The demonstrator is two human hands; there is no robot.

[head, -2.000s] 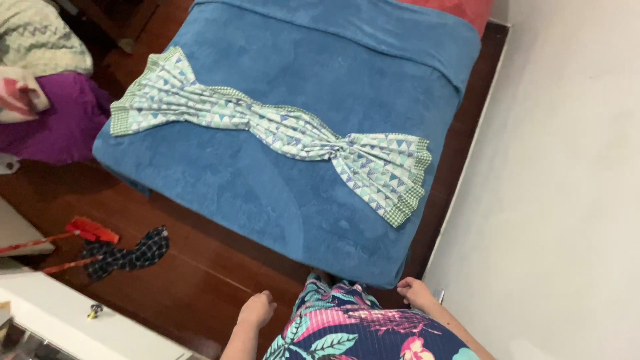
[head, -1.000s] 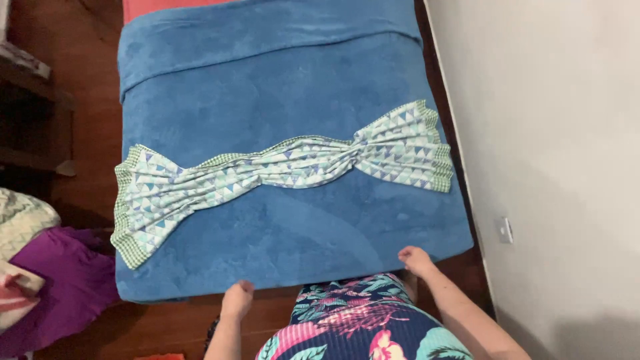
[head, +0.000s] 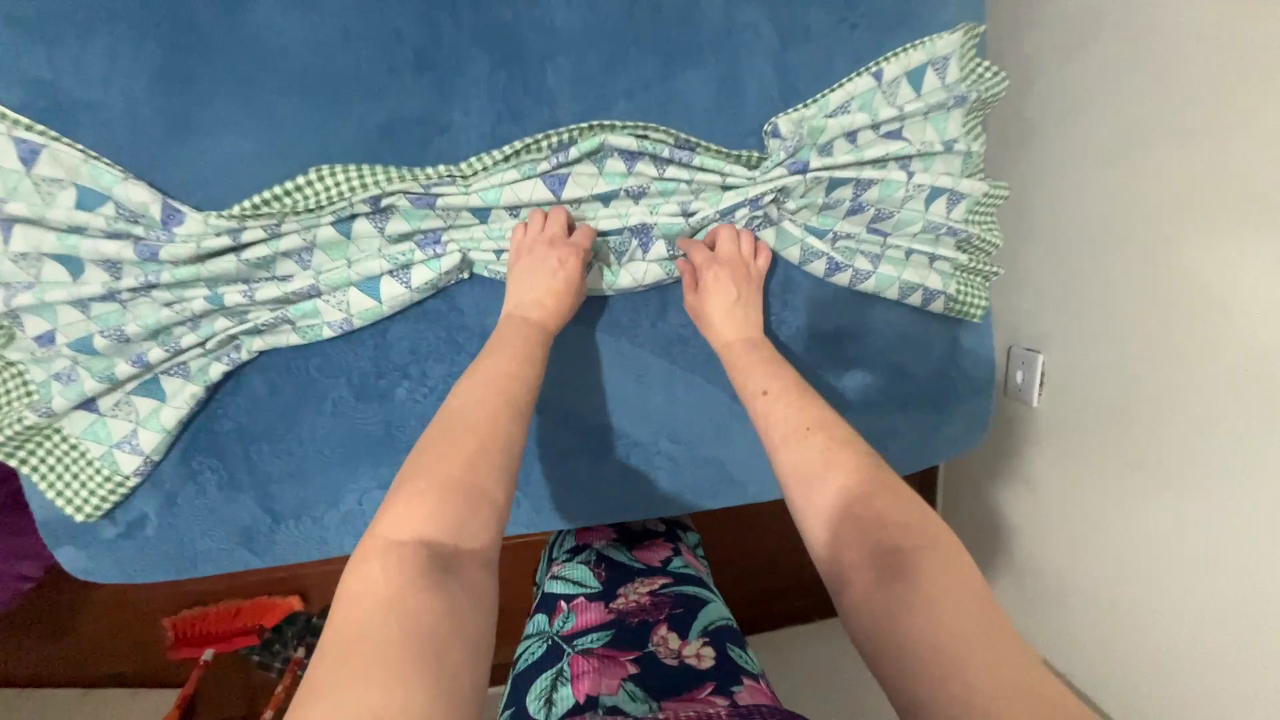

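Observation:
A quilted throw with a triangle print and green gingham edging [head: 370, 240] lies gathered in a long band across the blue blanket [head: 400, 440] on the bed. Its two ends fan out, and the left end runs out of the frame. My left hand [head: 548, 265] rests on the middle of the throw, its fingers curled into the folds. A little to the right, my right hand [head: 725, 275] touches the lower folds near the pinched part, fingers bent. Whether either hand grips the fabric is hard to tell, since the fingertips are partly hidden.
A white wall with an outlet plate [head: 1024, 376] runs along the bed's right side. On the wooden floor at the lower left are a red broom head [head: 230, 625] and a dark checked cloth [head: 285, 640]. Purple fabric [head: 15, 545] shows at the left edge.
Both hands have moved forward from the near edge of the bed onto the throw's middle. The view has come much closer to the bed.

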